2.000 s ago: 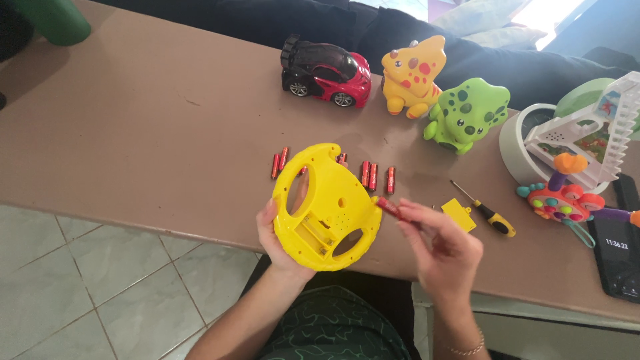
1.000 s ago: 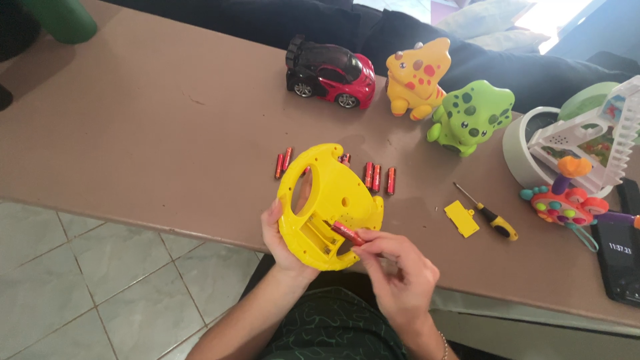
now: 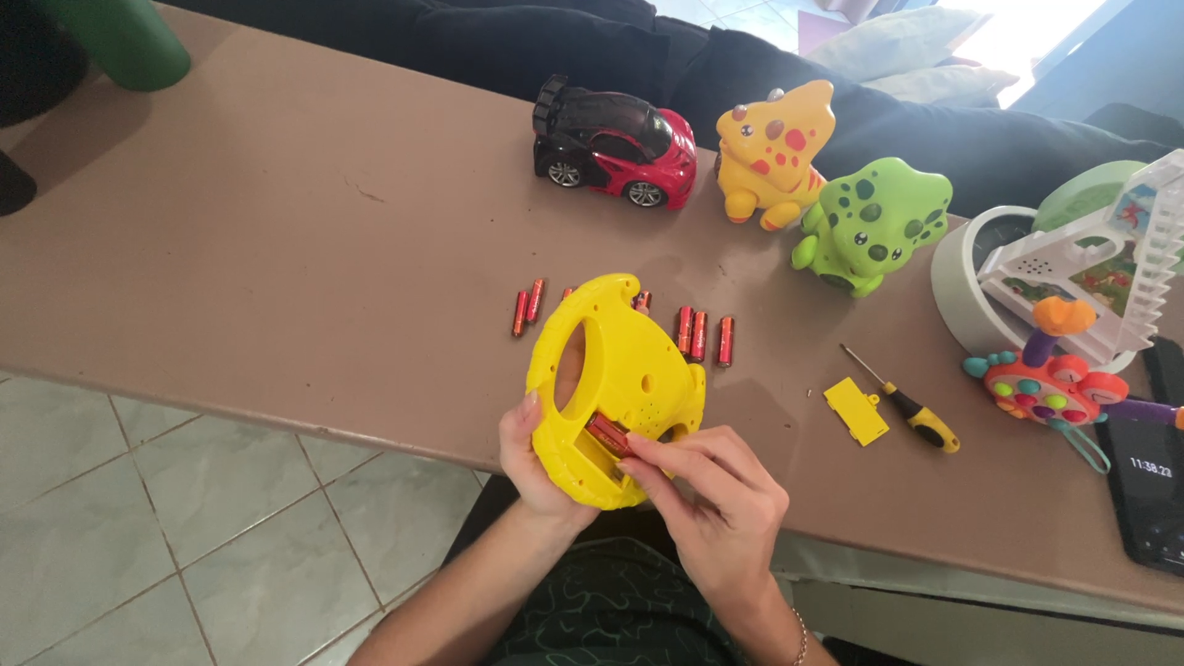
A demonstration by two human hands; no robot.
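My left hand (image 3: pixel 541 467) grips the lower left rim of a yellow toy steering wheel (image 3: pixel 620 361), its back turned up. The thumb and index finger of my right hand (image 3: pixel 717 499) hold a red battery (image 3: pixel 609 433) that lies in the wheel's uncovered battery compartment. Several more red batteries (image 3: pixel 699 336) lie on the table just beyond the wheel, some partly hidden by it. To the right are a yellow battery cover (image 3: pixel 857 412) and a black and yellow screwdriver (image 3: pixel 920 417), with a tiny screw (image 3: pixel 809 393) near the cover.
A black and red toy car (image 3: pixel 615 143), an orange dinosaur toy (image 3: pixel 772 157) and a green dinosaur toy (image 3: pixel 871 227) stand along the far edge. At right are a white round toy (image 3: pixel 953 268), a red crab-like toy (image 3: pixel 1054 388) and a phone (image 3: pixel 1147 472). A green cylinder (image 3: pixel 134 46) is at upper left.
My right hand has brought the battery from the wheel's right side into the compartment. The wheel has turned slightly in my left hand.
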